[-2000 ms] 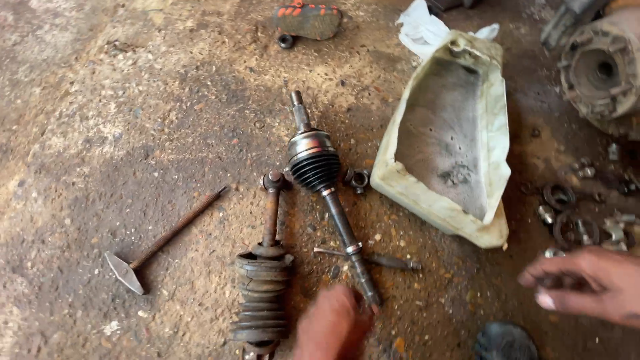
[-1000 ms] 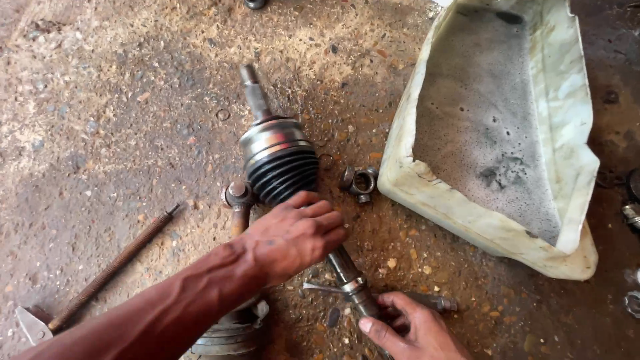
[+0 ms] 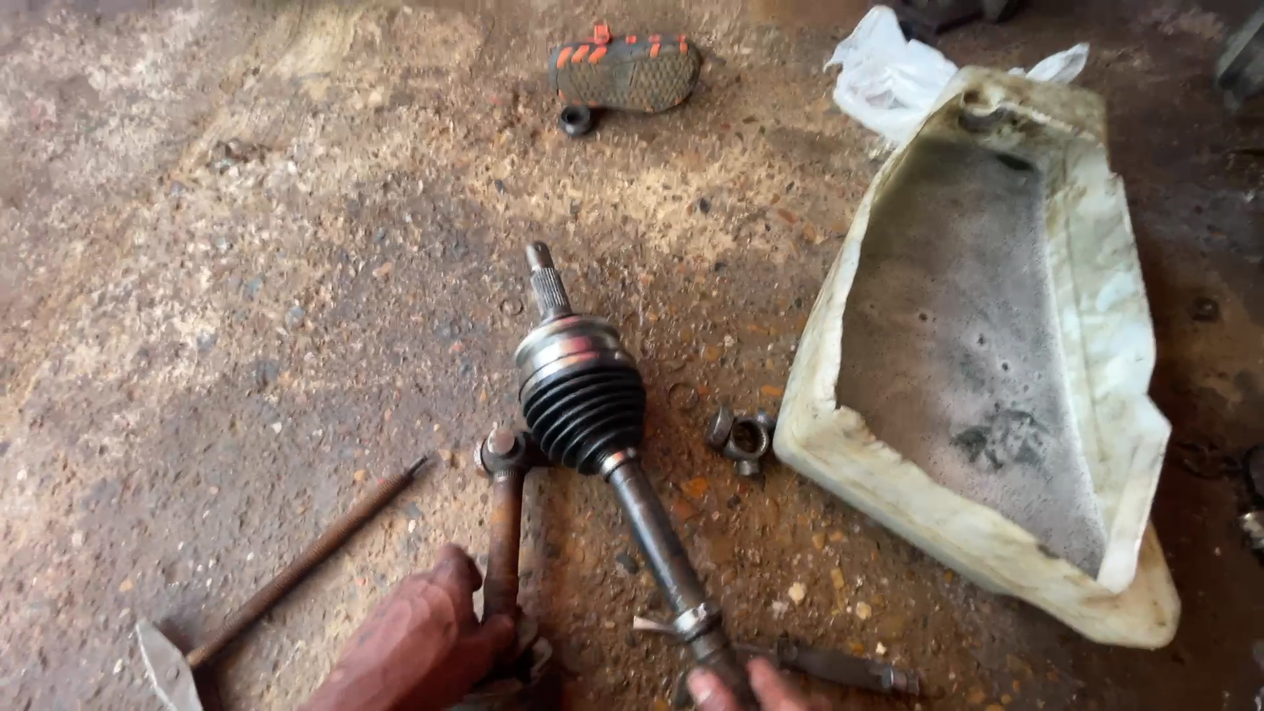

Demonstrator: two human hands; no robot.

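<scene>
A CV axle with a ribbed black rubber boot [image 3: 583,405] and a splined stub lies slanted on the ground. My right hand [image 3: 746,686] grips its lower shaft end at the bottom edge, just below a metal boot clamp [image 3: 696,622]. Left of it lies a second, rusty axle shaft [image 3: 505,543] with a joint at its top. My left hand [image 3: 434,632] is at the lower part of this shaft, fingers curled against it; the fingertips are partly hidden. A hammer [image 3: 306,563] with a metal handle lies further left. A dark tool [image 3: 839,667] lies right of my right hand.
A cut-open plastic container [image 3: 820,434] of murky liquid stands at the right, with a white plastic bag [image 3: 894,79] behind it. A tripod joint piece [image 3: 741,437] lies between axle and container. A shoe [image 3: 632,74] lies sole up at the top, beside a small black ring [image 3: 575,120].
My left hand has left the booted axle and moved to the rusty shaft beside it. My right hand stays at the booted axle's lower end. The view has shifted and takes in more ground.
</scene>
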